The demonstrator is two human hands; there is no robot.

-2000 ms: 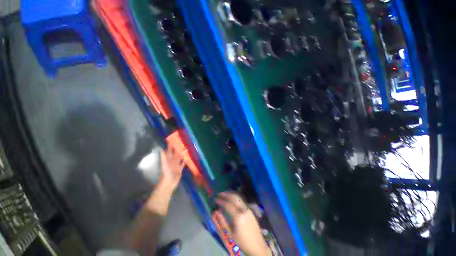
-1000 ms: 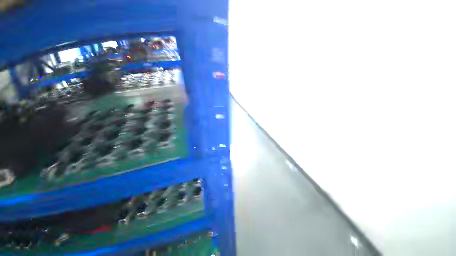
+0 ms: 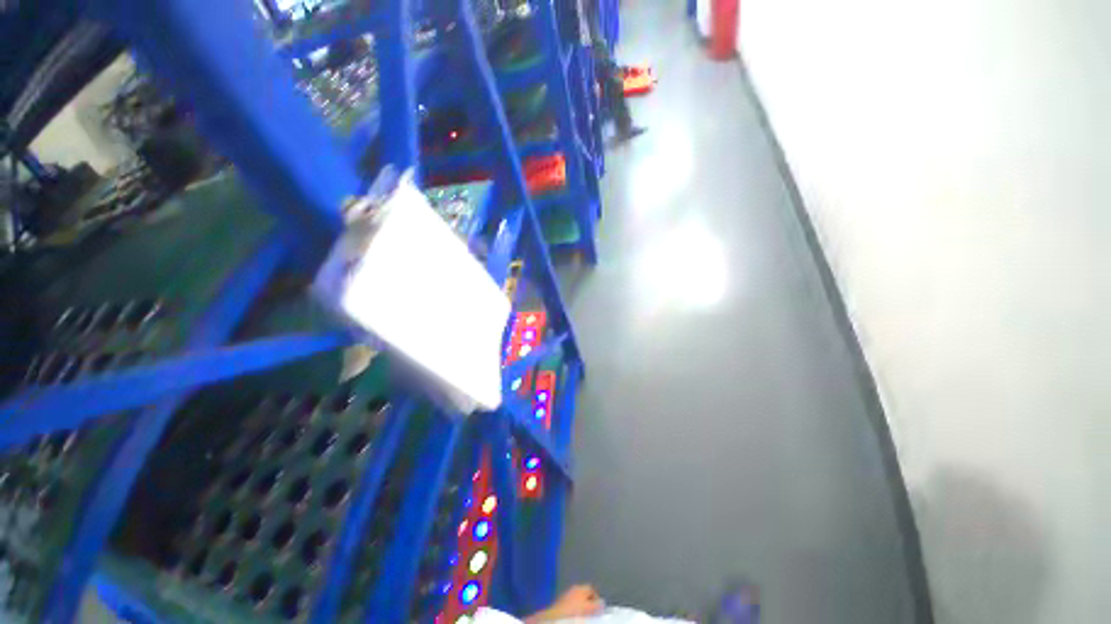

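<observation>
A small part of one hand (image 3: pixel 573 602) shows at the bottom edge beside white cloth. It is cut off and blurred; I cannot tell which hand it is or whether it holds anything. The other hand is not in view. Nearest in front is a blue metal rack (image 3: pixel 256 134). A white sheet (image 3: pixel 426 293) hangs tilted on its post. Rows of small dark round units (image 3: pixel 274 488) lie on a green shelf at the lower left. Red-orange trays (image 3: pixel 542 396) low on the rack hold glowing blue, white and yellowish dots.
A grey floor aisle (image 3: pixel 682 414) runs along the racks, with a white wall (image 3: pixel 975 268) on the right. Farther down, a dark blurred figure, possibly a person (image 3: pixel 615 92), is beside a red-orange item (image 3: pixel 637 81). A red object (image 3: pixel 724 27) stands by the wall.
The view has swung from the shelves and both hands, past the rack post and wall, to the rack end and aisle. The blue stool has left view; the white sheet has appeared.
</observation>
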